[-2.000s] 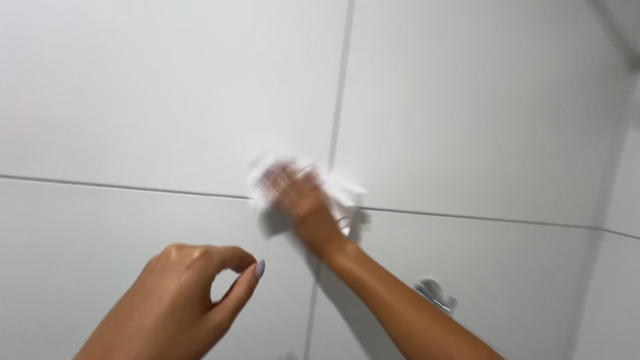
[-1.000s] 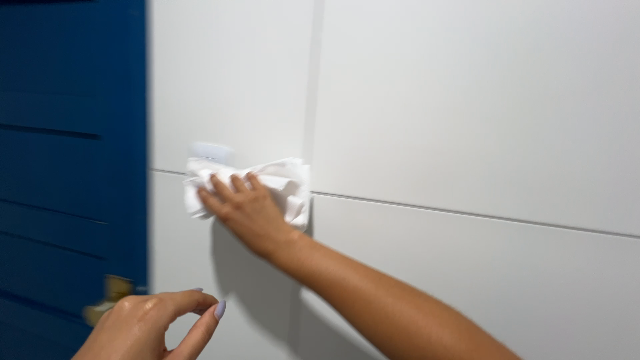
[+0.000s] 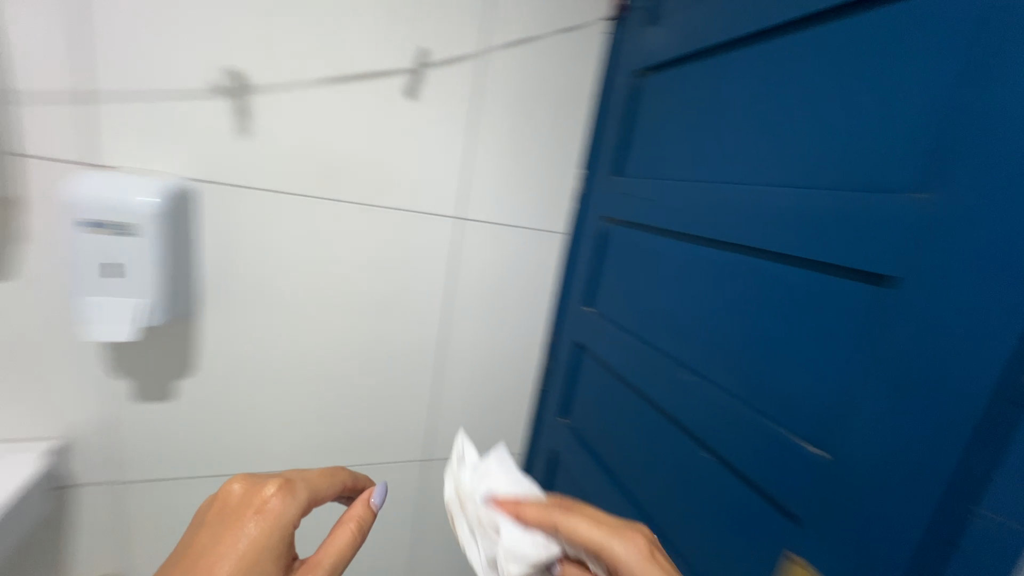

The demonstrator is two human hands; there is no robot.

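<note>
My right hand (image 3: pixel 596 536) grips a crumpled white cloth (image 3: pixel 496 508) near the bottom edge, in front of the line where the white tiled wall (image 3: pixel 344 320) meets the blue paneled door (image 3: pixel 744 200). To the left of it is my left hand (image 3: pixel 276 520), with thumb and index finger curved toward each other around a gap and nothing visible between them. The other fingers of this hand are mostly hidden. Neither the cloth nor my hands appear to touch the wall.
A white wall-mounted dispenser (image 3: pixel 120 256) hangs at the left. Below it, the corner of a white ledge or basin (image 3: pixel 24 472) juts in. A thin line or its shadow, with clip-like shapes, crosses the upper wall. Part of a brass-coloured door fitting (image 3: pixel 796 564) shows at bottom right.
The view has swung widely to the dispenser and the door's other side. My right hand, earlier pressing the cloth flat on the wall, now holds it bunched up, off the wall.
</note>
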